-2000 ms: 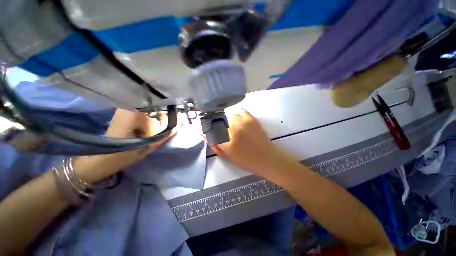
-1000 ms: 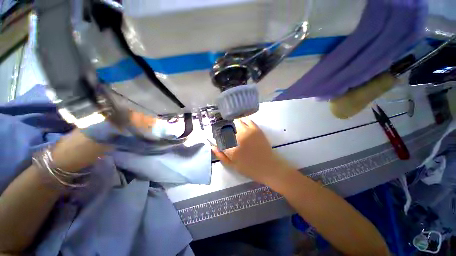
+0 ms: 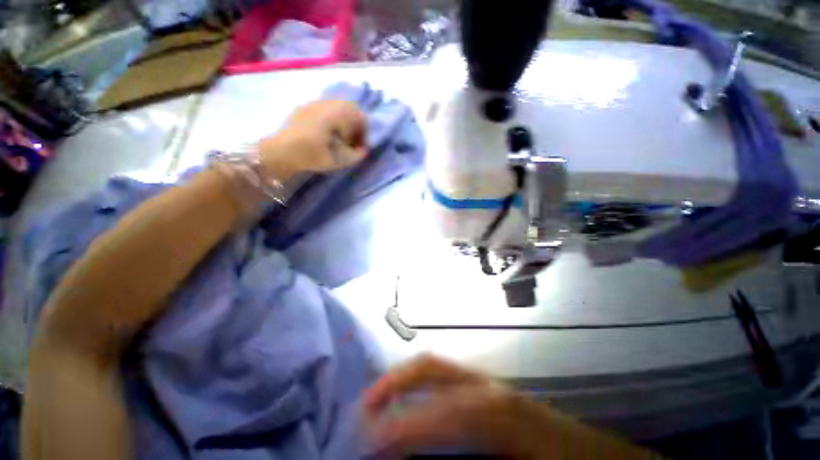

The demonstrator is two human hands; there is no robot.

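The light blue garment [image 3: 261, 350] lies bunched on the table left of the sewing machine [image 3: 620, 126] and hangs toward my lap. My left hand [image 3: 328, 135], with bracelets at the wrist, is closed on a gathered part of the garment near the back. My right hand [image 3: 432, 404] is blurred at the bottom centre, fingers apart, beside the garment's right edge; whether it touches the cloth is unclear. The presser foot area [image 3: 490, 260] has no cloth under it. The dark grey block [image 3: 520, 291] sits just right of it.
Purple cloth strips [image 3: 764, 171] drape over the machine head, with a tan pad [image 3: 724, 269] below them. Red-handled snips [image 3: 757, 341] lie at the right. A pink tray [image 3: 346, 31] and brown cardboard [image 3: 166, 72] are at the back left.
The view has swung up and left. The garment is away from the needle, left of the machine. My left hand has moved to the back left with cloth; my right hand has left the grey block.
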